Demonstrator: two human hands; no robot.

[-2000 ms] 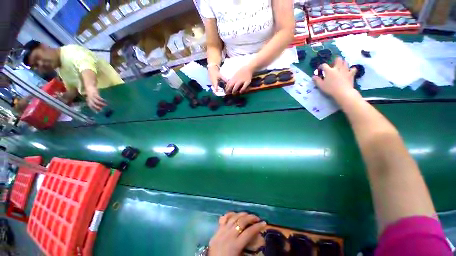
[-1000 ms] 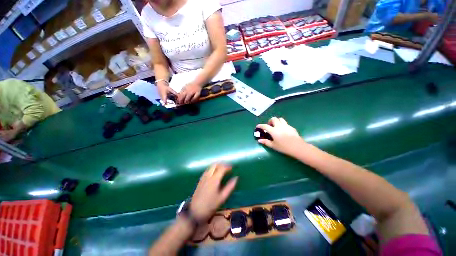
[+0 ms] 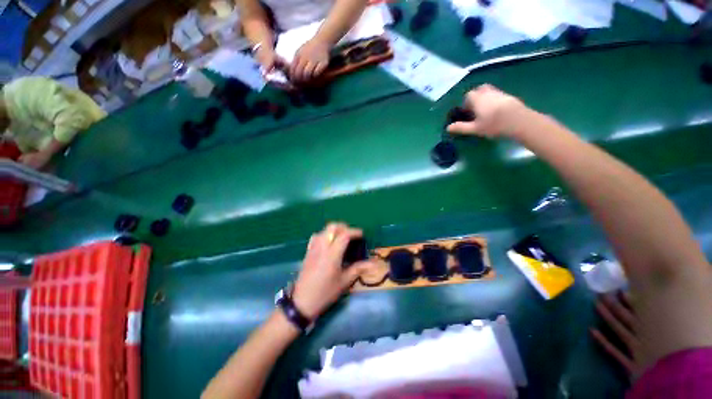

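Observation:
The orange-brown fixture (image 3: 425, 282) lies in front of me with three black watch units (image 3: 435, 262) in its right cavities. The cavity left of them is empty; the leftmost is mostly hidden by my left hand. My left hand (image 3: 324, 269) grips a black unit (image 3: 355, 250) at the fixture's left end. My right hand (image 3: 493, 114) reaches over the green bench with a dark unit (image 3: 459, 118) at its fingertips. Another unit (image 3: 444, 153) lies just below it. A black-and-yellow card (image 3: 542, 269) lies right of the fixture. White sheets with a scalloped edge (image 3: 418, 365) lie nearest me.
Red gridded trays (image 3: 74, 312) stand at left. Several loose units (image 3: 160, 227) lie on the bench beyond them. Across the bench, a person's hands (image 3: 311, 58) work at another fixture beside a printed sheet (image 3: 421, 65). Clear film scraps and dark fingers show near my right arm.
My left hand has moved from above the fixture's left end down to it and now grips a unit. A second unit now shows beside my right hand. The view has shifted, showing the white sheets.

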